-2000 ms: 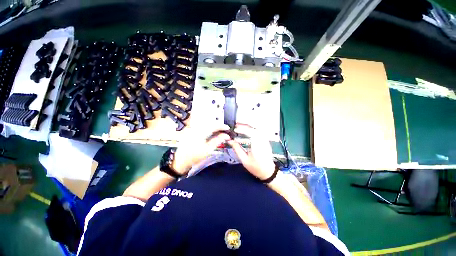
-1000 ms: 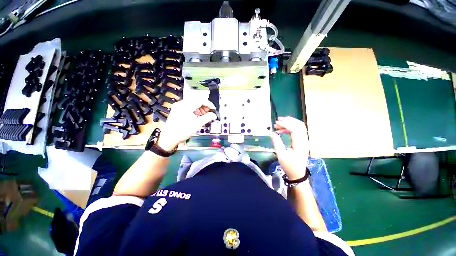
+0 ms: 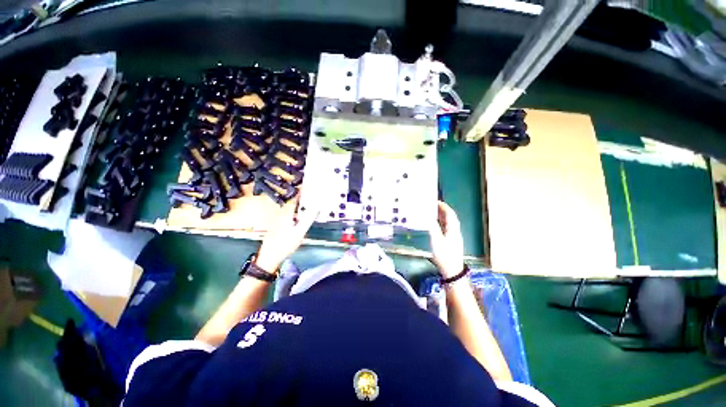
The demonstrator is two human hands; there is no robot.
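The silver pneumatic press fixture stands on the bench in front of me. A black moulded part lies upright in the picture at the middle of the pale base plate, its top end near the yellow-green upper press plate. My left hand is at the left front side of the fixture. My right hand is at the right front side. Fingertips of both are by the plate's edges; whether they press anything is hidden. A red button shows at the plate's front edge.
Many black parts lie on cardboard left of the fixture, with more farther left beside a white tray. A few black parts lie on the right cardboard sheet. A metal post rises behind it. A blue bin is below the bench.
My left hand has left the black part on the plate and moved to the fixture's left side. My right hand has moved slightly left against the right side. Earlier both hands were together at the front.
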